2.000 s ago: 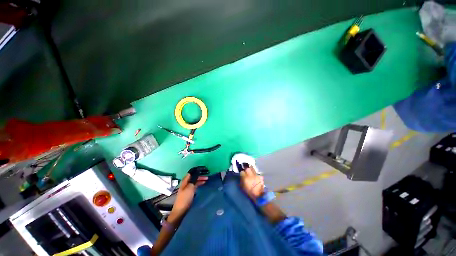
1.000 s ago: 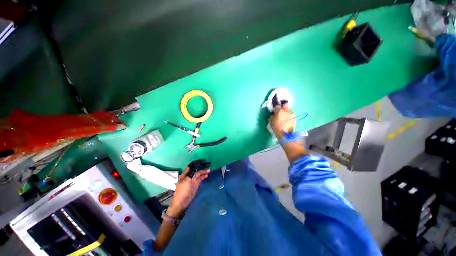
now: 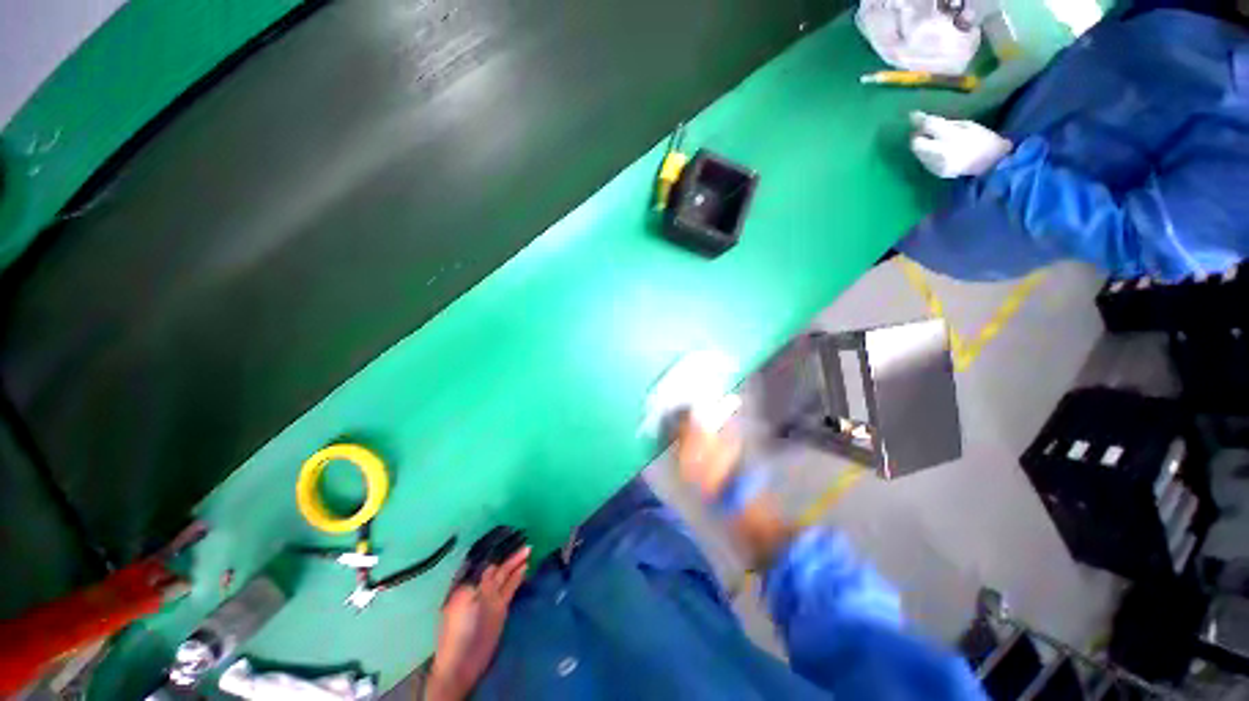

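Note:
My right hand [image 3: 710,459], blurred, holds a crumpled white wipe [image 3: 692,388] against the green mat [image 3: 459,397] near its front edge. My left hand [image 3: 480,609] rests at the mat's front edge by my body. Something black [image 3: 493,551] covers or lies at its fingers; whether it is finger cots or a held part I cannot tell. A yellow tape roll [image 3: 343,488] lies to the left of my hands, with dark-handled pliers [image 3: 397,575] just below it.
A black open box [image 3: 712,203] stands farther along the mat beside a yellow-handled tool [image 3: 670,178]. A yellow knife or marker [image 3: 918,81] lies near a plastic bag [image 3: 921,30]. A coworker's white-gloved hand [image 3: 959,145] is at right. A metal frame [image 3: 897,397] stands beyond the front edge.
The view has swung to the right, and the machine has left it. My right hand first moved out over the mat with the wipe and is now nearer its front edge. My left hand stays by my body.

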